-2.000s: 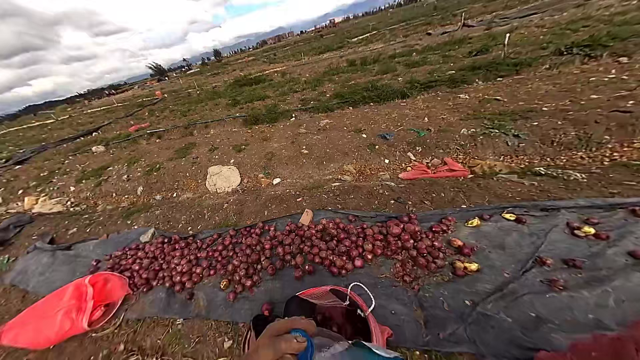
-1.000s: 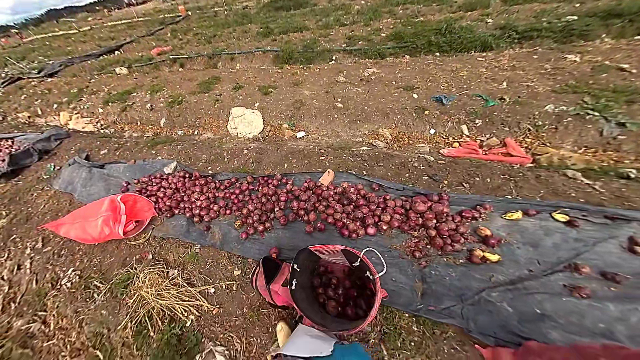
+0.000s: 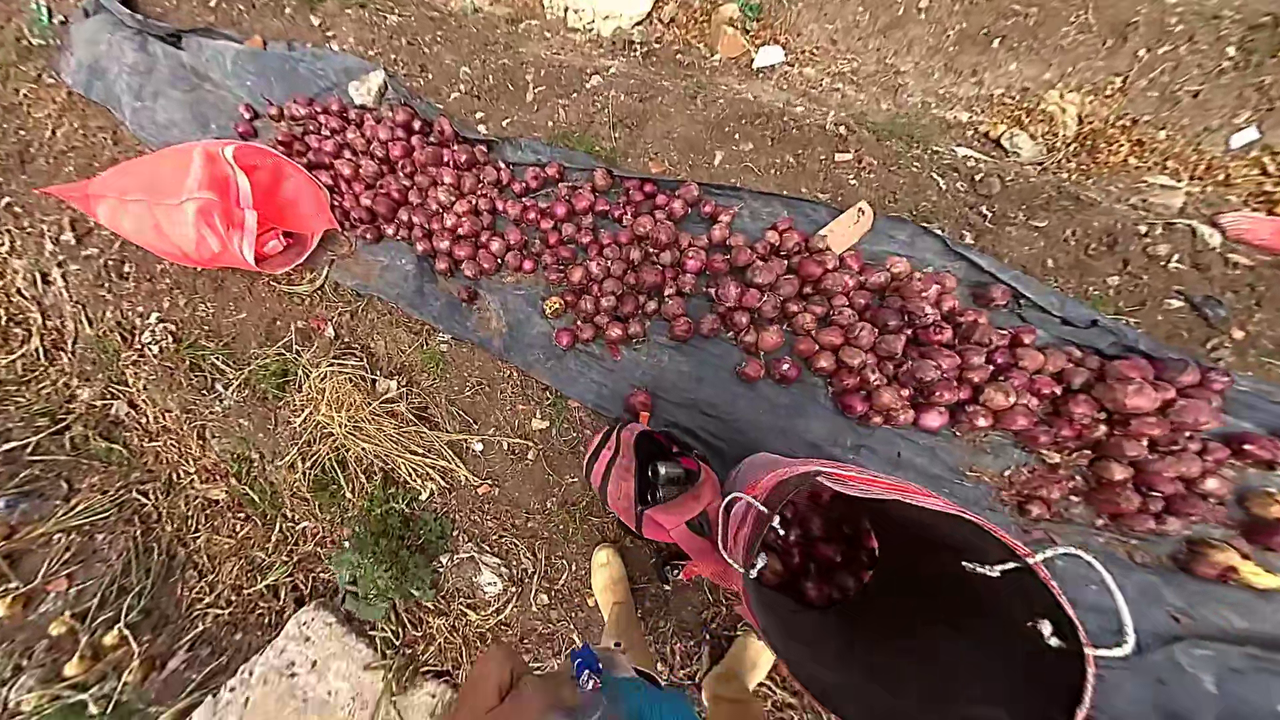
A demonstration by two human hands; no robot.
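A blurred brown shape that looks like my left hand (image 3: 492, 688) is at the bottom edge, beside a small blue item (image 3: 587, 667); whether it holds that item is unclear. My right hand is out of view. To the right stands a deep pink woven container (image 3: 905, 490) with white rope handles, dark inside, with red onions (image 3: 818, 545) in it. Against it rests a pink and black bag (image 3: 640, 480) with its top open and a dark shiny object inside. Beyond them, a long heap of red onions (image 3: 640, 265) lies on a dark plastic sheet (image 3: 480, 325).
A salmon-coloured sack (image 3: 185, 205) lies at the sheet's left part. Tan boots (image 3: 622, 610) stand beside the container. A large pale rock (image 3: 300, 675) sits at lower left. Dry stalks (image 3: 365, 425) and a green weed (image 3: 393, 550) are on the soil. A flat tan piece (image 3: 847, 226) rests by the onions.
The view has tilted down and come closer. The hand that was in front of the container two seconds ago, by a blue item, is now apart from it, low in the picture.
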